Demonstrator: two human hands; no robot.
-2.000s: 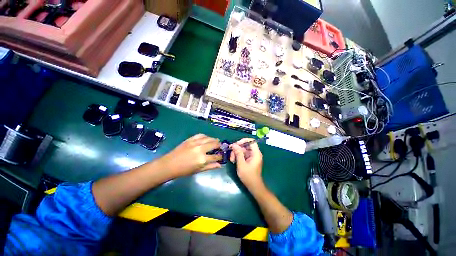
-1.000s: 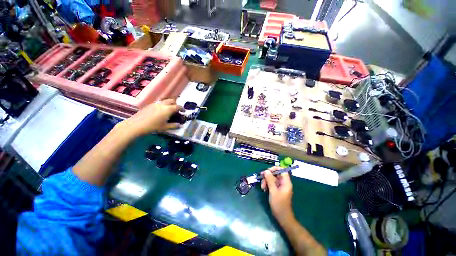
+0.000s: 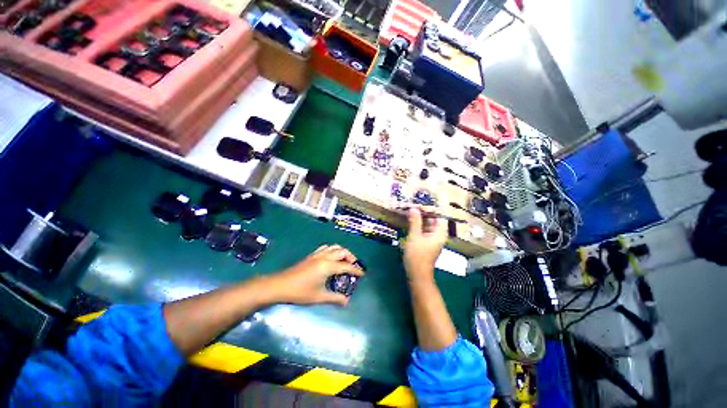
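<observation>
My left hand (image 3: 315, 277) is over the green mat, its fingertips shut on a small black housing (image 3: 343, 283) whose inner details show faintly. My right hand (image 3: 422, 243) is raised at the front edge of the wooden parts board (image 3: 375, 204), its fingertips pinching a thin dark tool, likely tweezers. The tool's tip is too small to make out; it lies over the board near a small bluish heap of parts (image 3: 424, 197). A cluster of black housings (image 3: 224, 236) with small white labels lies on the mat to the left.
A compartment tray (image 3: 288, 186) and pens (image 3: 365, 226) border the mat's far side. Stacked pink foam trays (image 3: 187, 100) stand far left, a wire spool (image 3: 40, 239) at left. A black fan (image 3: 514, 287), tape roll (image 3: 522, 338) and grey cylindrical tool (image 3: 491, 339) are at right.
My left hand has come back from the white surface and now holds the housing seen earlier on the mat at my right hand's tool. My right hand has moved to the parts board. The view has shifted.
</observation>
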